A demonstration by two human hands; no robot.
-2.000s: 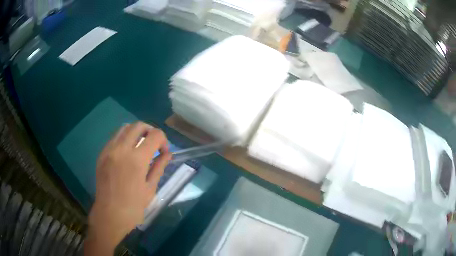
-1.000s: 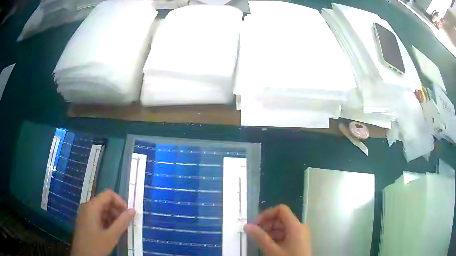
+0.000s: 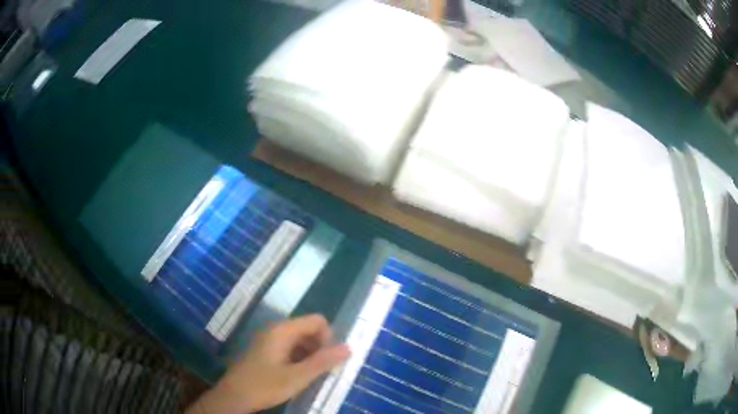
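Observation:
A blue solar cell string (image 3: 425,340) with thin silver cross lines and a white strip down each side lies in front of me on a greyish film or glass sheet (image 3: 548,333). Its near part is cut off by the lower edge. My left hand (image 3: 283,360) is at its left white strip, thumb and fingertips close together at the edge; whether they grip it is unclear. A second cell string pile (image 3: 231,242) lies to the left on the table. My right hand is not in view.
Two soft milky film stacks (image 3: 348,89) (image 3: 489,154) stand beyond on a brown board (image 3: 453,237). White backing sheets (image 3: 631,194) lie at right, with a tape roll (image 3: 659,341). A pale glass pane (image 3: 605,398) shows at the lower edge. A loose white strip (image 3: 118,51) lies far left.
The view has swung left since a second ago. My left hand stays at the left strip of the front cell string. My right hand, earlier at its right strip, has left the picture.

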